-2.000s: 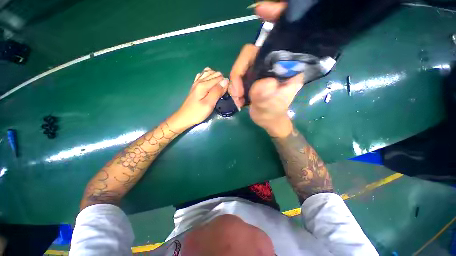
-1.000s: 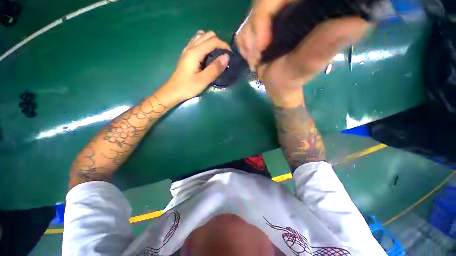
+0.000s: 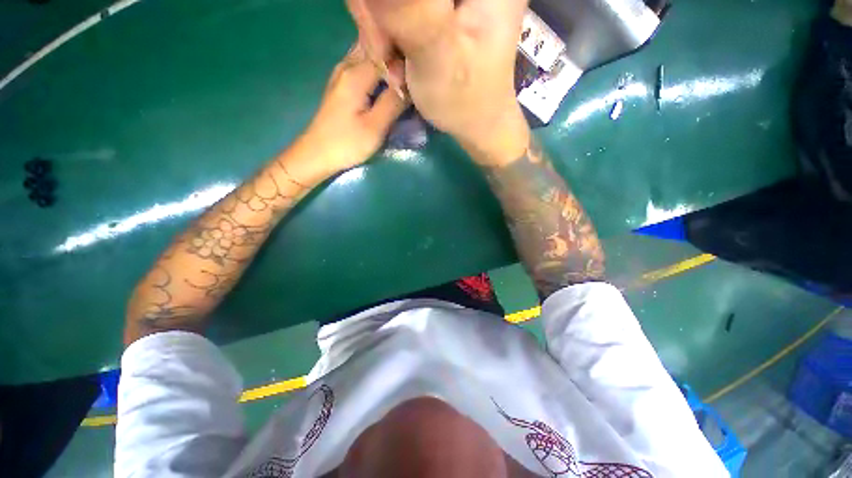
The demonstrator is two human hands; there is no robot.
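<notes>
My left hand (image 3: 350,117) is at the top centre of the bench, its fingers around a dark round unit (image 3: 407,131). Only a small part of the unit shows, because both hands cover it. My right hand (image 3: 453,70) lies over the left fingertips, its back towards me, partly cut by the top edge. What its fingers hold is hidden. The black screwdriver is not visible. The white-silver feeder box (image 3: 605,33) stands just right of the right hand.
A dark cluster of small parts (image 3: 40,182) lies far left on the green bench (image 3: 374,243). A thin dark rod (image 3: 660,85) and a short bright piece (image 3: 617,109) lie right of the feeder. A dark-clothed person's part (image 3: 822,121) is at the right edge.
My right hand has moved left over the left hand. The black tool has gone from view, uncovering the feeder box. The view has shifted, so the bench items sit slightly higher.
</notes>
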